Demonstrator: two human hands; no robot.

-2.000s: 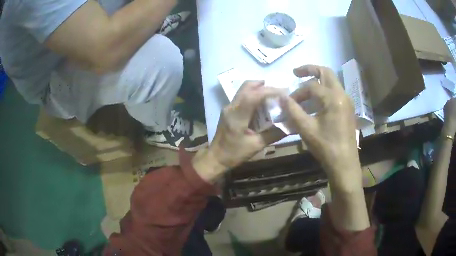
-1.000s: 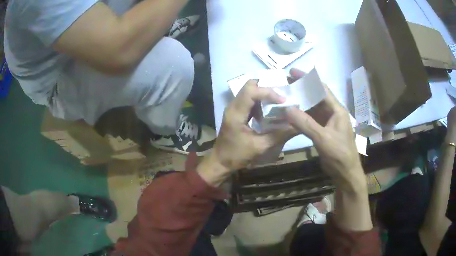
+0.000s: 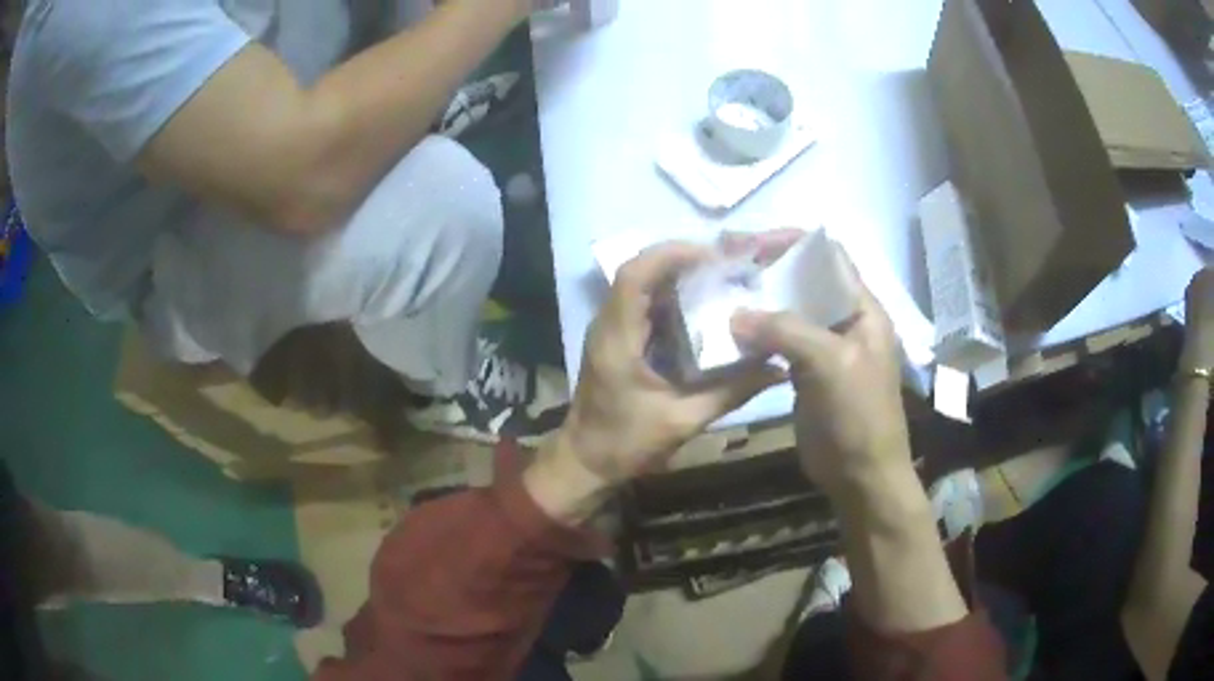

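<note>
A small white carton (image 3: 708, 329) is held between both hands above the table's near edge. Its open end and a raised white flap (image 3: 815, 282) face up towards me. My left hand (image 3: 631, 362) wraps around the carton's left side. My right hand (image 3: 841, 362) is at its right side, with the thumb at the open mouth. The carton's far side is hidden by my fingers. What is inside the mouth is too blurred to tell.
A tape roll (image 3: 748, 115) rests on flat white cartons (image 3: 719, 180). A white printed carton (image 3: 956, 275) stands beside a large open brown box (image 3: 1032, 166) at right. A seated person (image 3: 386, 266) is at left. Another person's forearm (image 3: 1172, 452) is at right.
The carton has turned in my hands, so its open mouth and flap now show. My right thumb has moved onto the opening. A pale item has appeared by the left person's hand at the top.
</note>
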